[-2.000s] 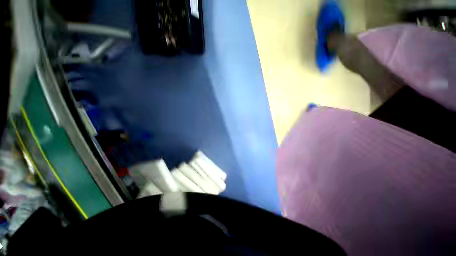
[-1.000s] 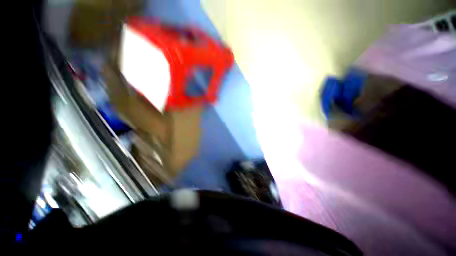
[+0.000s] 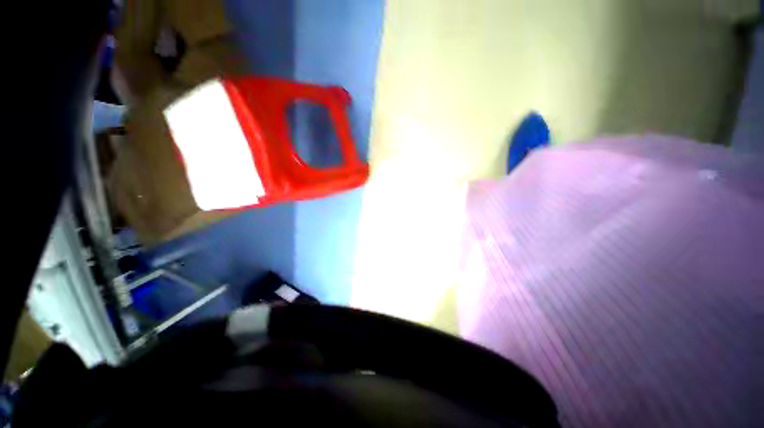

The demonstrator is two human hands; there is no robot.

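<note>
Neither of my hands is in view. A pink smock [image 3: 620, 251] with thin stripes fills the right side. One blue shoe [image 3: 529, 142] shows at its upper edge on the pale yellow floor. Left of centre is a red plastic stool or frame [image 3: 272, 134] with an opening in its side and a white flat face [image 3: 215, 146] turned to the left. It stands beside brown boxes. I cannot tell exactly what the red thing is.
Brown cardboard boxes [image 3: 159, 180] lie at the upper left on the blue floor strip [image 3: 327, 251]. Metal bench rails [image 3: 180, 313] run at the lower left. A small black box [image 3: 281, 290] is near them. A dark curved shape [image 3: 385, 343] covers the bottom edge.
The view has moved along the aisle. The red thing shows lower and more sharply than a second ago. The smock has spread and hides the dark leg seen before.
</note>
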